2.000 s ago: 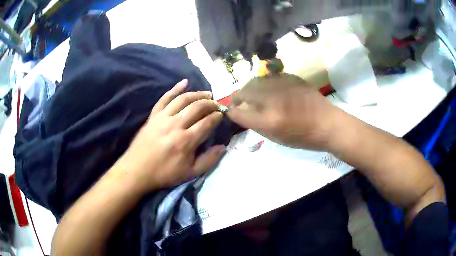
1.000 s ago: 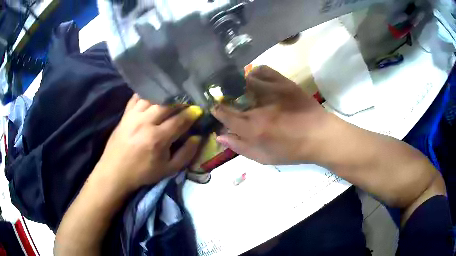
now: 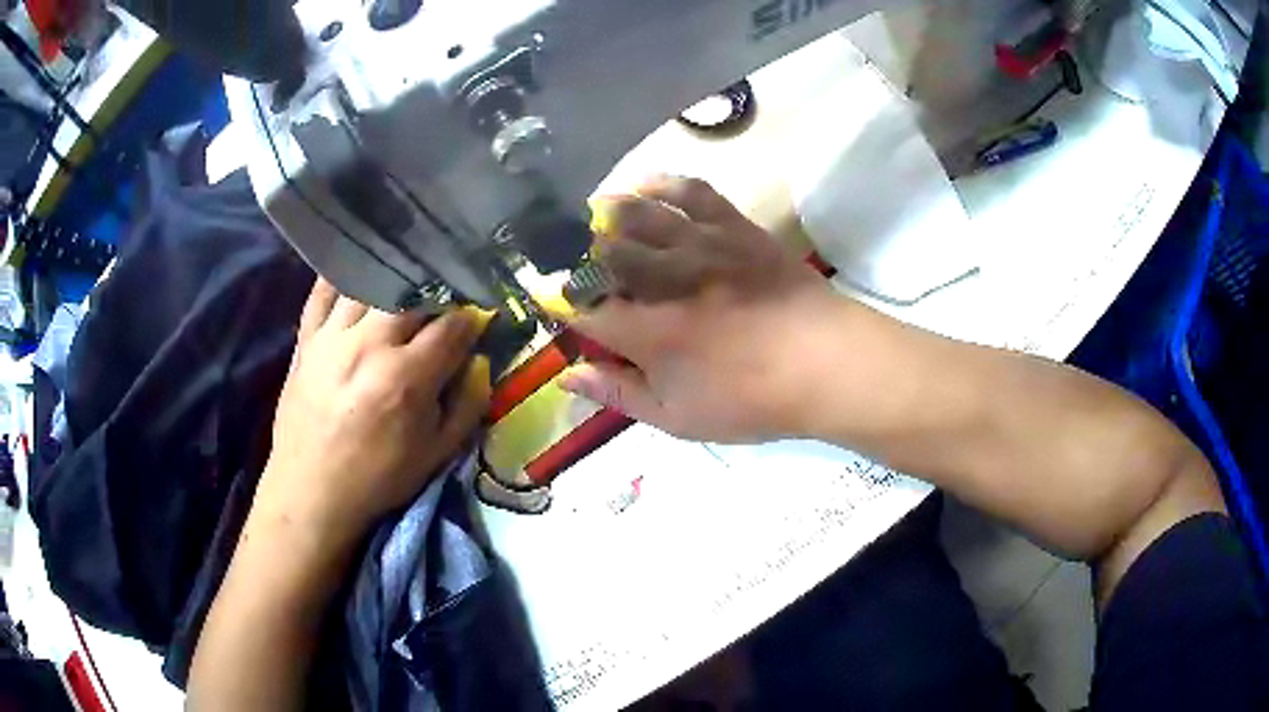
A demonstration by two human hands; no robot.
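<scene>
The dark navy garment (image 3: 160, 403) lies heaped left of the needle, with its grey wrong side showing below my left hand. My left hand (image 3: 369, 397) lies on the garment and holds its edge, thumb and fingertips close to the presser foot (image 3: 522, 299). The sewing machine head (image 3: 418, 153) stands over both hands. My right hand (image 3: 717, 320) is just right of the needle with its fingers bent. Its fingertips are lit yellow, and what they touch or hold is not clear.
Orange-red tape strips (image 3: 571, 442) cross the bed in front of the needle. A white sheet (image 3: 891, 209) lies right of my right hand. A black ring-shaped loop (image 3: 720, 109) is behind it. A small dark-blue item (image 3: 1019, 142) lies farther right. Blue crates stand at the right and back left.
The view has shifted, so the machine head shows more fully. Both hands have come from the garment edge in front of the machine to under the head, bringing the garment edge to the needle.
</scene>
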